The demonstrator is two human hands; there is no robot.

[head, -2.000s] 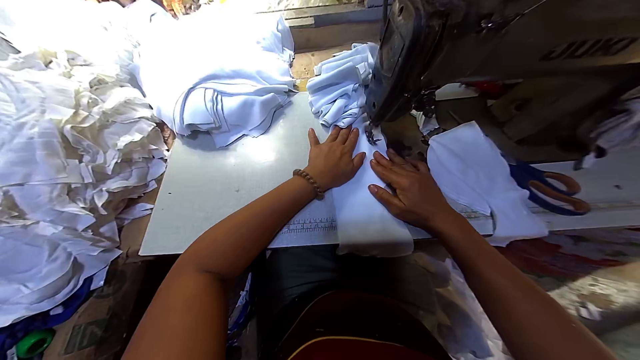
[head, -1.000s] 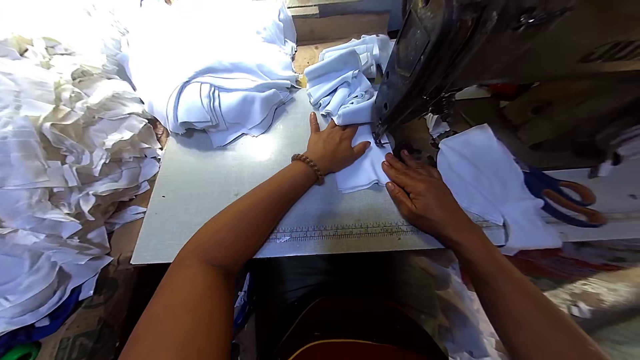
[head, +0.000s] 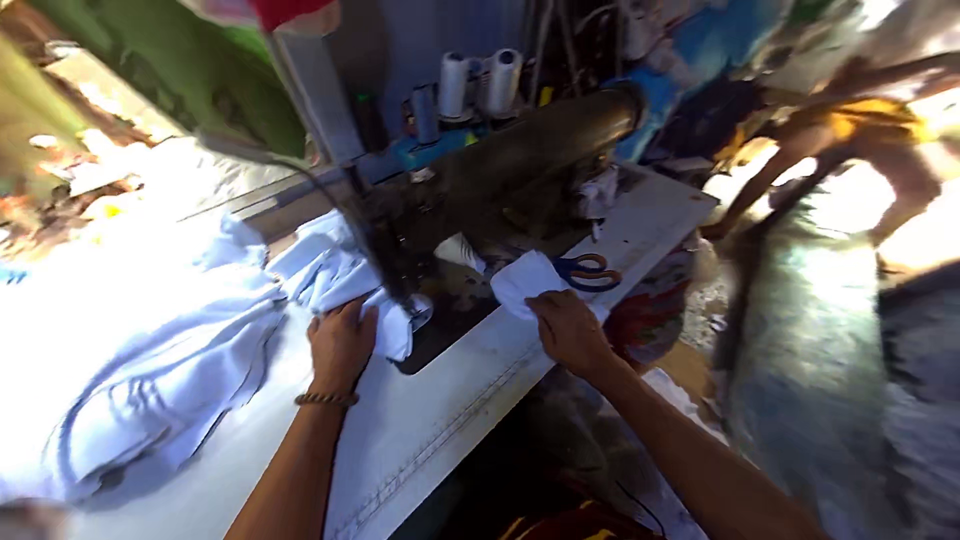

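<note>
Beside the sewing machine's needle area, my left hand rests on a white fabric piece, whose end lies by the presser foot; its grip is not clear. Bunched pale fabric lies behind that hand. On the right, my right hand has its fingertips closed on the near edge of a separate white cloth piece. The dark industrial sewing machine stands between and beyond both hands. Scissors with blue and orange handles lie just right of the cloth piece.
A large pile of white fabric covers the left of the table. Thread cones stand behind the machine. A ruler strip runs along the table's front edge. At the right, a person's bare limbs show, blurred.
The view has swung far to the right. My right hand has moved from beside the needle area to the separate cloth piece and taken hold of it. My left hand remains by the fabric at the machine.
</note>
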